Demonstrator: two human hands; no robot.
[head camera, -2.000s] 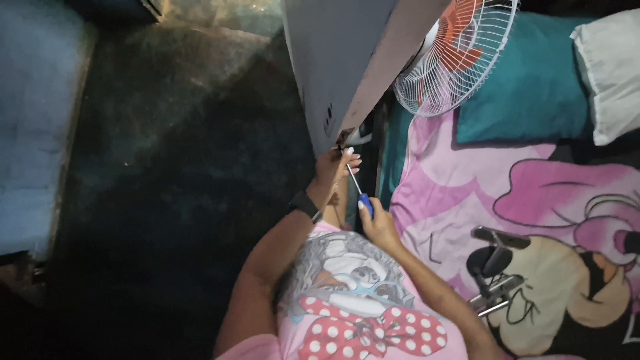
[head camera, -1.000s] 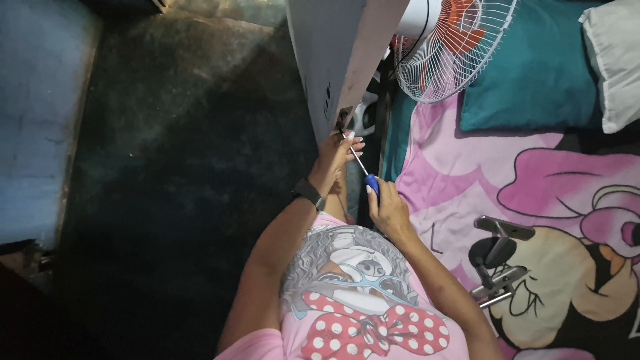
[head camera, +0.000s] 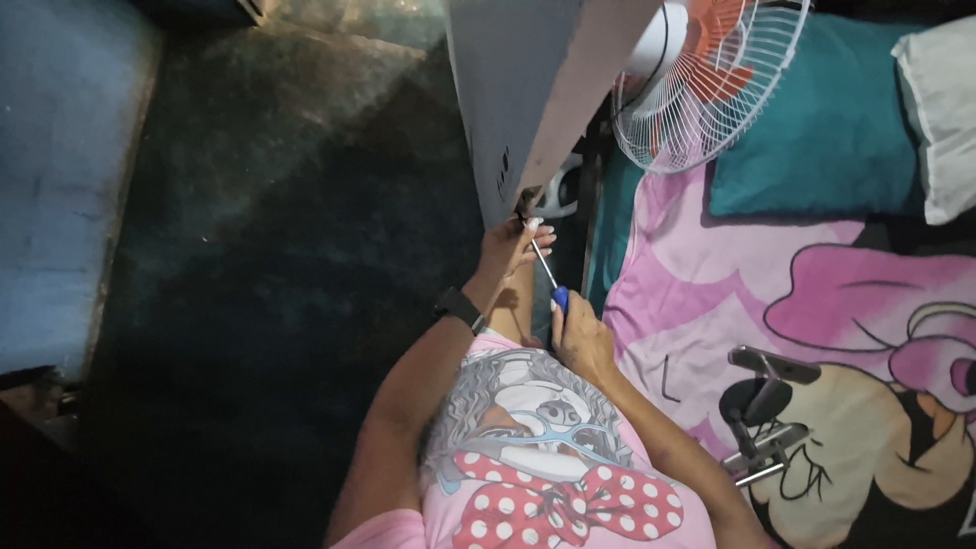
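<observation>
My right hand (head camera: 583, 335) grips the blue handle of a screwdriver (head camera: 560, 296), whose metal shaft slants up and left toward the door edge. My left hand (head camera: 512, 248), with a dark watch (head camera: 460, 309) on the wrist, is at the edge of the grey door (head camera: 511, 91), its fingers around the shaft's upper end. Just above those fingers, a dark cut-out (head camera: 528, 200) shows in the narrow edge of the door. What the tip touches, and whether my left fingers hold a small part, is hidden.
A white fan (head camera: 709, 91) with orange blades stands right of the door. Beyond lies a bed with a pink cartoon-print sheet (head camera: 686, 305), a teal pillow (head camera: 823, 122), a white pillow (head camera: 945, 114), a metal-and-black clamp holder (head camera: 762, 404) and an L-shaped hex key (head camera: 667, 381).
Both hands stay at the door edge with the screwdriver between them. The door and fan stand slightly differently in view; nothing has plainly been let go.
</observation>
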